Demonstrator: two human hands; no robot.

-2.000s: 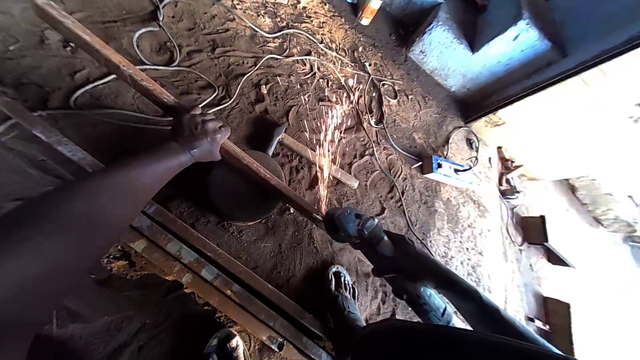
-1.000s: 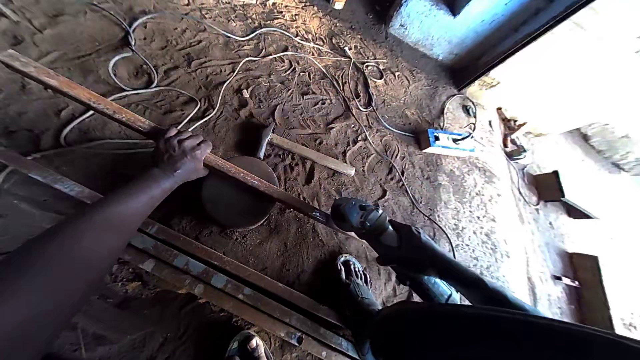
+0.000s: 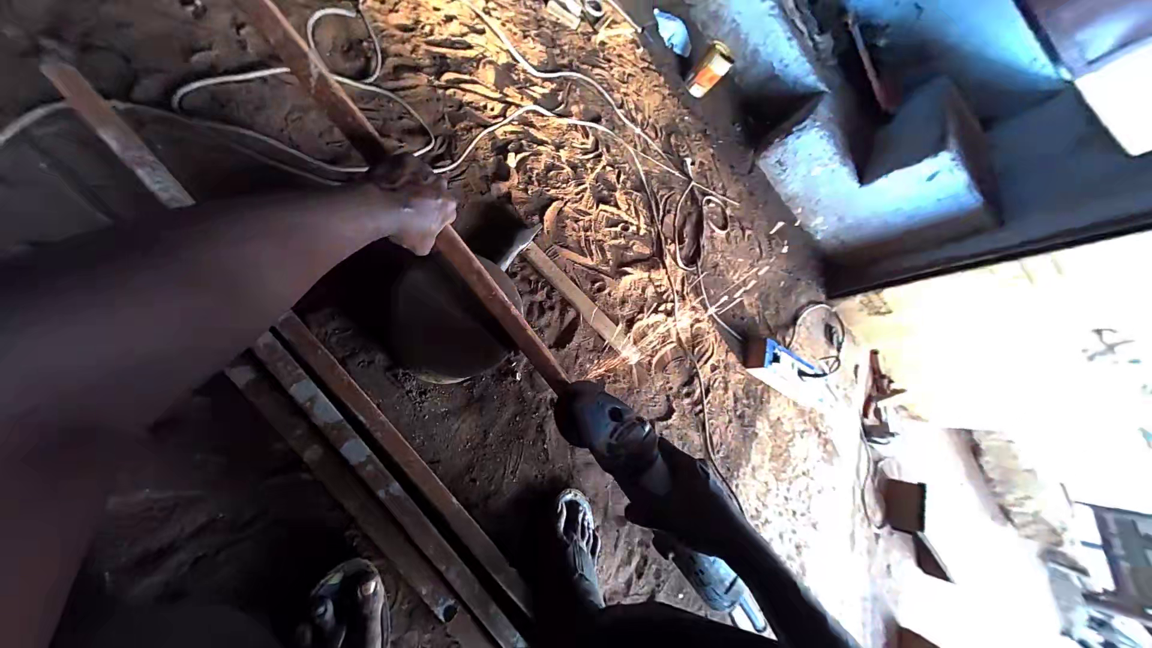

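Note:
My left hand [image 3: 414,202] is closed around a long rusty metal bar [image 3: 490,292], which runs diagonally from the top left down to the middle. At the bar's lower end my right hand [image 3: 670,486] grips a dark angle grinder [image 3: 616,427] by its body. Its head meets the bar end, and sparks fly off to the upper right. The disc itself is hidden. Beneath the bar is a round dark object [image 3: 450,324]. Beside that object, a hammer with a wooden handle [image 3: 580,297] lies on the ground.
Several metal bars [image 3: 387,495] lie side by side at the lower left, near sandalled feet [image 3: 576,522]. White cable [image 3: 540,110] loops over the sandy floor. A blue-and-white box [image 3: 783,360] stands right of the grinder. Concrete blocks [image 3: 909,198] and a tin can [image 3: 709,69] are farther back.
Sparks show two seconds ago, are not visible one second ago, and show again now, flying more to the right. Both hands keep their hold. The view has shifted.

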